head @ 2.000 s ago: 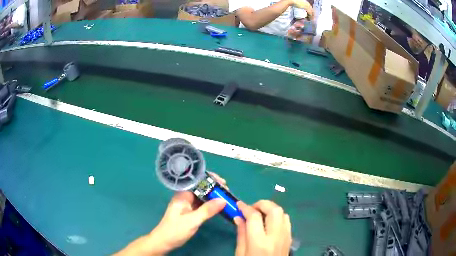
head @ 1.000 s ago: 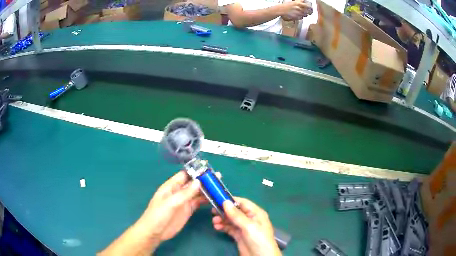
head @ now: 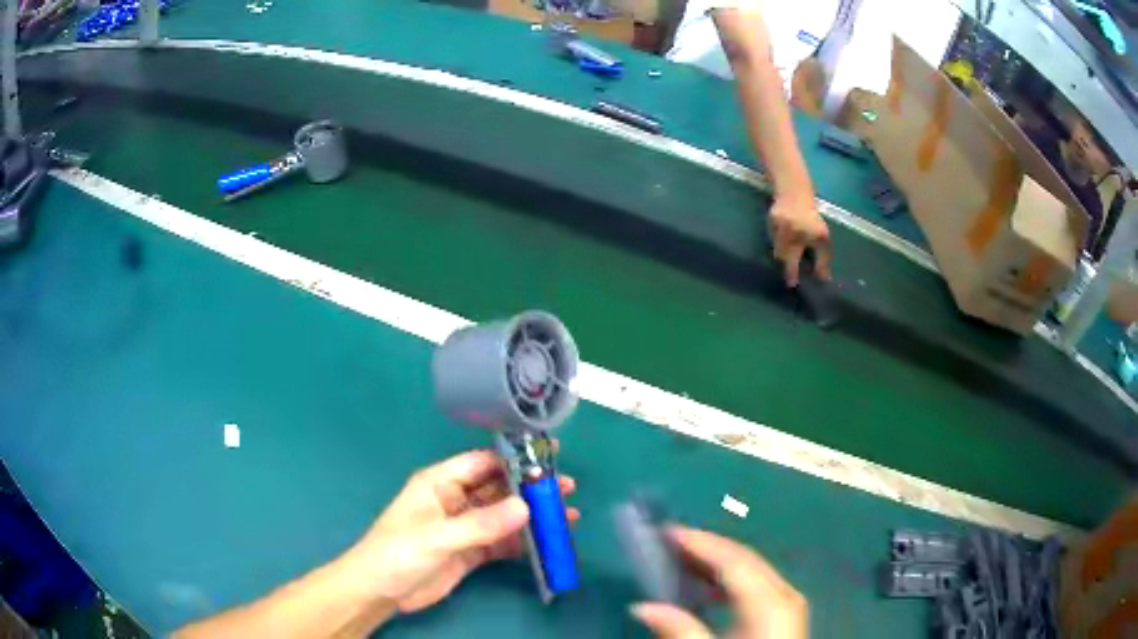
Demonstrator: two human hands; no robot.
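My left hand (head: 456,531) holds a grey handheld fan unit (head: 481,375) by its open handle, head up, over the bench. The fan's spoked grille faces right. A blue battery (head: 549,534) shows along the handle, with a circuit board (head: 537,456) above it near the head. My right hand (head: 736,593) holds a grey handle cover (head: 651,549), blurred, just right of the fan and apart from it.
A pile of grey covers (head: 998,587) lies at the lower right beside a carton. Another fan with a blue battery (head: 321,152) lies on the green conveyor (head: 499,256). Across it, a person's hand (head: 799,237) touches a dark piece. White pieces lie on the bench (head: 137,375).
My right hand has left the battery and now holds a cover. The fan has turned so its grille faces right. The other person's arm has reached onto the conveyor; the fan there moved right.
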